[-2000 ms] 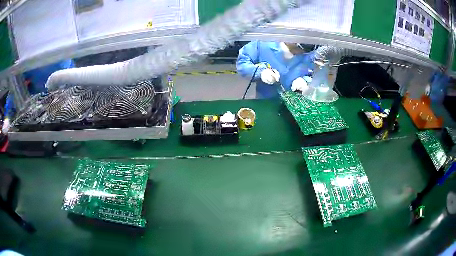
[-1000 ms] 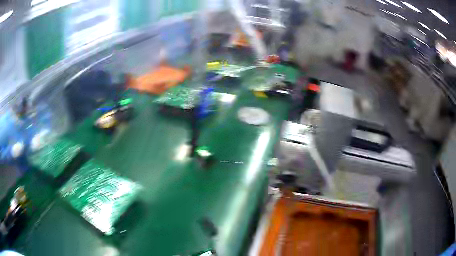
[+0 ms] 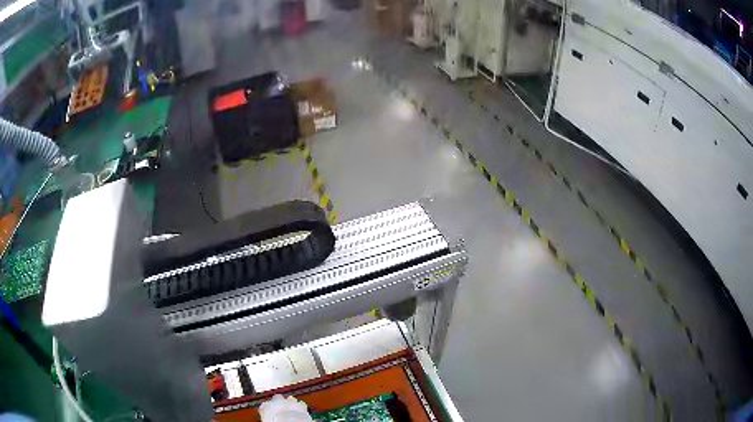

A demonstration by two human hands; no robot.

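The orange-brown fixture is at the bottom centre, cut off by the picture's edge. A green printed circuit board shows in part inside its frame. My left hand, in a white glove, is at the board's left edge and appears to grip it; its fingers are partly cut off by the frame. My right hand is not in view. The blurred grey-white machine head stands at the left, on a silver beam with a black cable chain.
The green bench is at the left, with another green board, an orange carrier and a ribbed duct. A black crate and cardboard box stand on the grey floor. White machine housing is at the right.
The view has swung right and down, away from the bench. The orange fixture looked empty a second ago; now a green board and my gloved hand show in it.
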